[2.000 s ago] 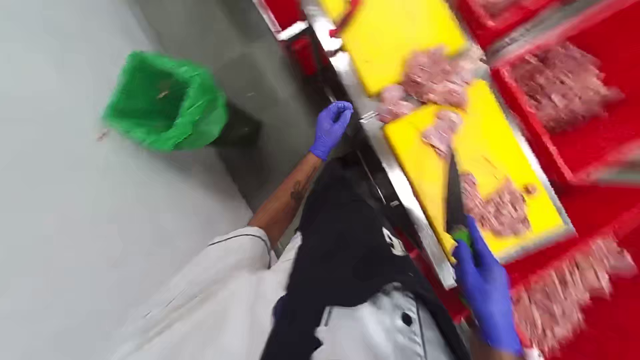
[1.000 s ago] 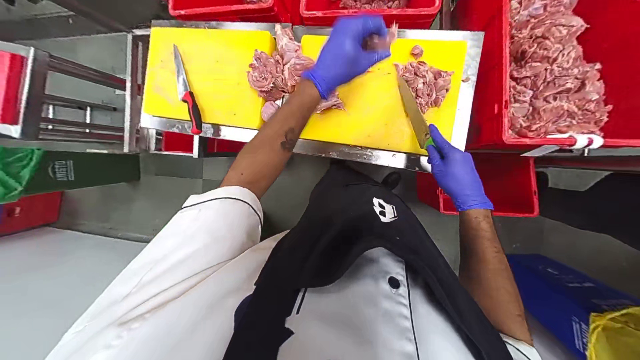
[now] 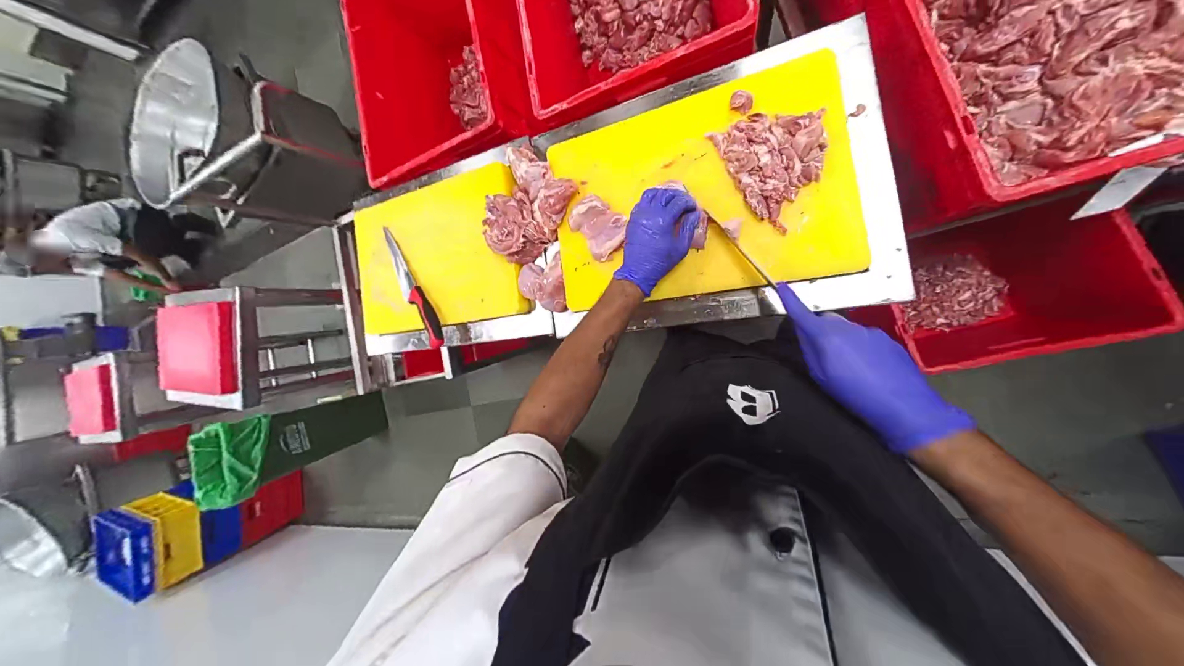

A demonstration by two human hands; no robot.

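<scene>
My left hand [image 3: 659, 236], in a purple glove, presses on a piece of raw meat [image 3: 696, 222] on the right yellow cutting board [image 3: 786, 254]. In my right hand [image 3: 860, 370], also gloved, is a knife [image 3: 743, 252]; its blade reaches the meat beside my left fingers, and my hand hides its handle. Another meat piece [image 3: 598, 228] lies left of my left hand. A pile of cut meat [image 3: 773, 165] sits at the board's right part. Larger pieces [image 3: 529, 208] lie where the two boards meet. A red-handled knife [image 3: 413, 287] rests on the left yellow board [image 3: 472, 282].
Red crates of meat stand behind the boards [image 3: 638, 102] and at the right [image 3: 980, 166], with another crate [image 3: 1045, 342] lower down. At the left are a large metal pot [image 3: 176, 120], a green-lined bin [image 3: 229, 462], stacked crates [image 3: 166, 546] and a person [image 3: 102, 240] farther off.
My left hand, raised over the board a second ago, is now down on the meat. The blade has moved from beside the cut pile to the piece under my left hand. The view has shifted and turned.
</scene>
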